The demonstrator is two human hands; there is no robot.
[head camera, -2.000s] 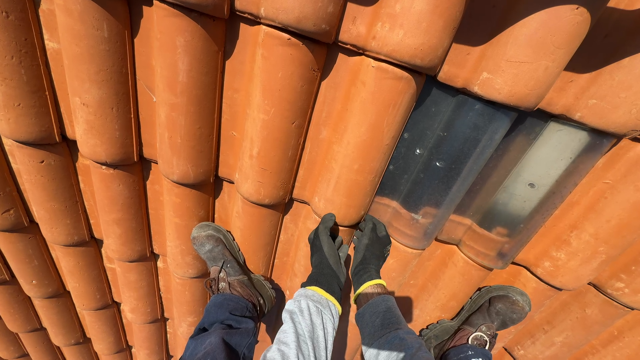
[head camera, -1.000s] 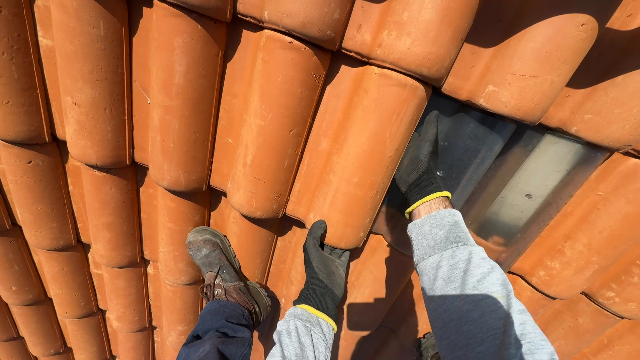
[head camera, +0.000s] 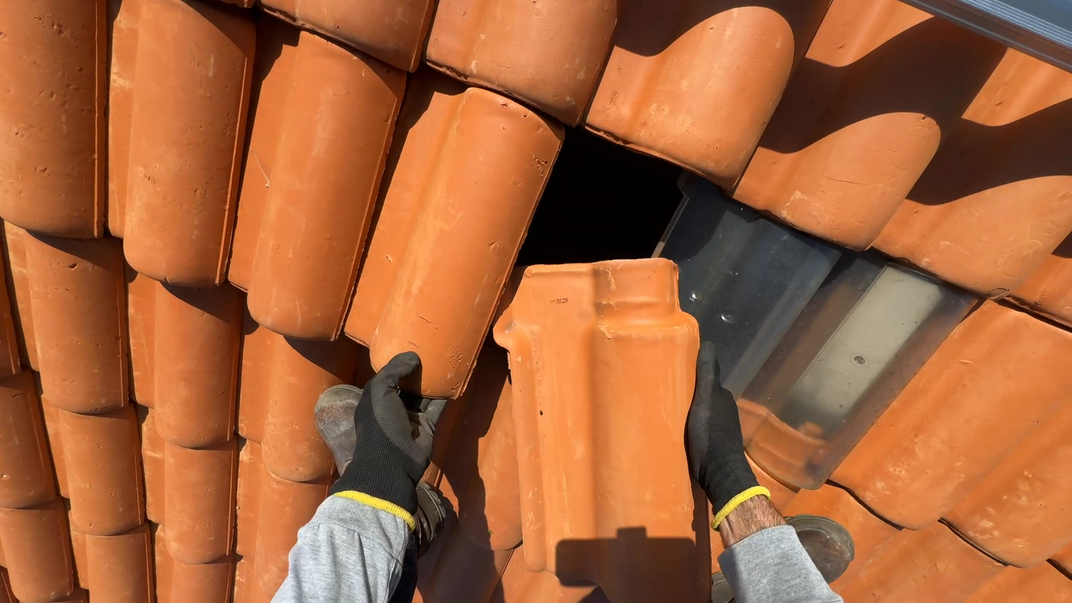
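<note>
A loose orange clay roof tile [head camera: 603, 402] lies lengthwise in front of me, with my gloved right hand [head camera: 718, 419] gripping its right edge. My left hand [head camera: 394, 419], in a black glove with a yellow cuff, holds the lower end of another clay tile [head camera: 477, 226], still under the row above; its fingers are partly hidden. Between that tile and the clear plastic tile [head camera: 745, 276] is a dark gap [head camera: 607, 201] in the roof, above the loose tile's upper end.
Overlapping rows of clay tiles [head camera: 184, 142] surround the gap. A metal-edged panel [head camera: 1005, 25] crosses the top right corner. My boots [head camera: 337, 419] stand on the lower tiles, one on each side, partly hidden by my hands and sleeves.
The loose tile has come out of its row and down, held by my right hand, and a dark gap shows. My left hand stays at the neighbouring tile's lower end. The view has shifted closer.
</note>
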